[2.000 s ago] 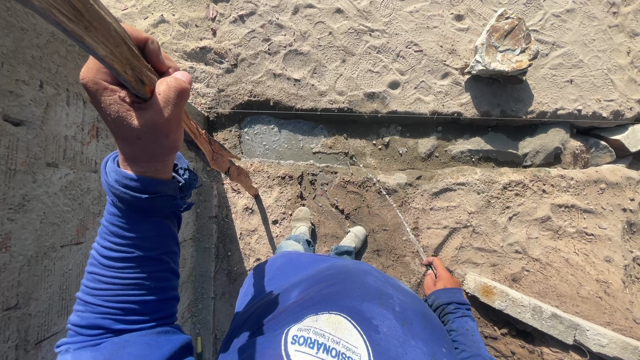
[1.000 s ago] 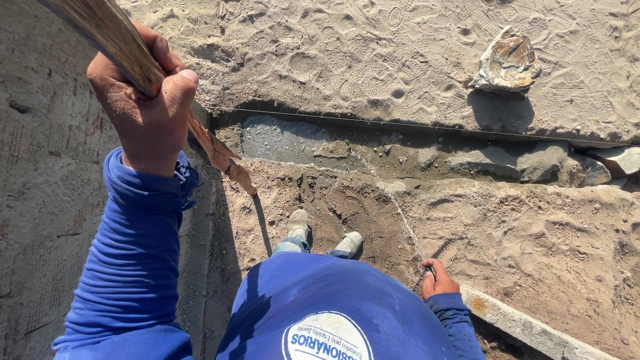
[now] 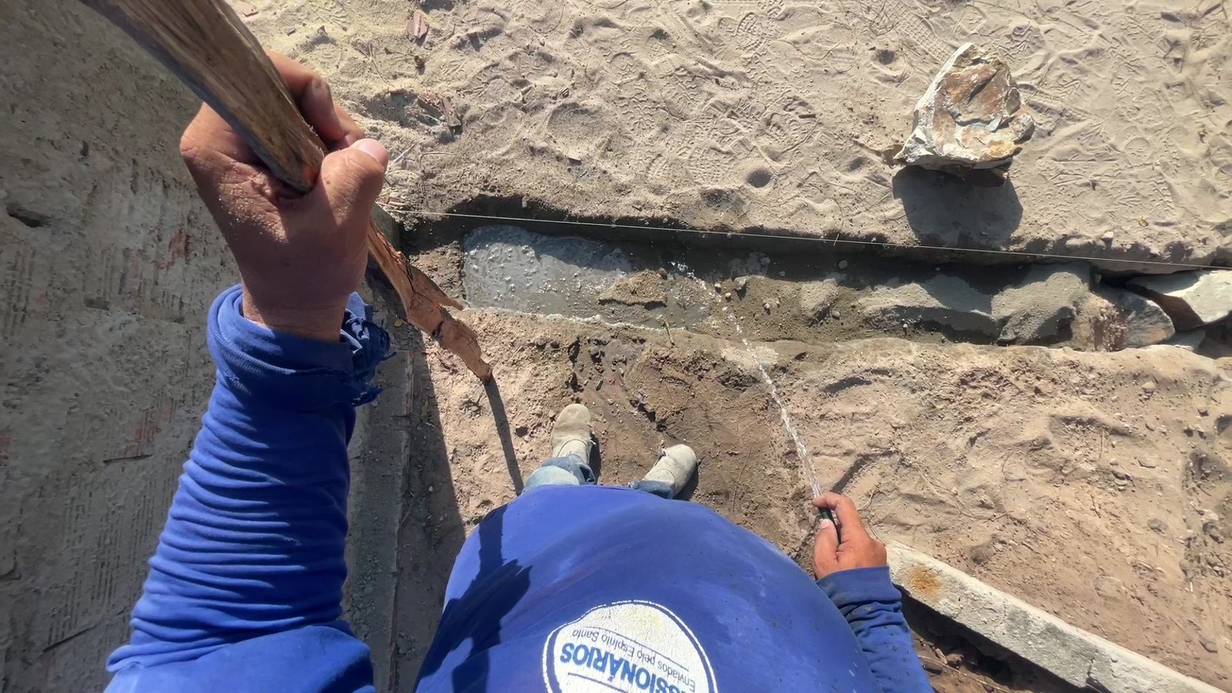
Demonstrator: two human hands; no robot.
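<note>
My left hand (image 3: pixel 289 192) is closed round a rough wooden pole (image 3: pixel 423 298), raised at the upper left; the pole slants down, its lower end above the soil by my feet. At the lower right my right hand (image 3: pixel 847 539) grips the dark end of a hose (image 3: pixel 826 516), the rest of which is hidden. A thin stream of water (image 3: pixel 770 385) runs from it into a narrow trench. Grey water (image 3: pixel 539 269) lies in the trench's left part, and stones (image 3: pixel 1039 303) partly covered with sand or mortar line its right part.
A taut string (image 3: pixel 722 232) runs along the trench's far edge. Beyond it a large rough stone (image 3: pixel 967 115) sits on trodden sand. A rough wall (image 3: pixel 87 337) rises at the left. A concrete beam (image 3: pixel 1030 616) lies at the lower right. My shoes (image 3: pixel 573 431) stand on damp soil.
</note>
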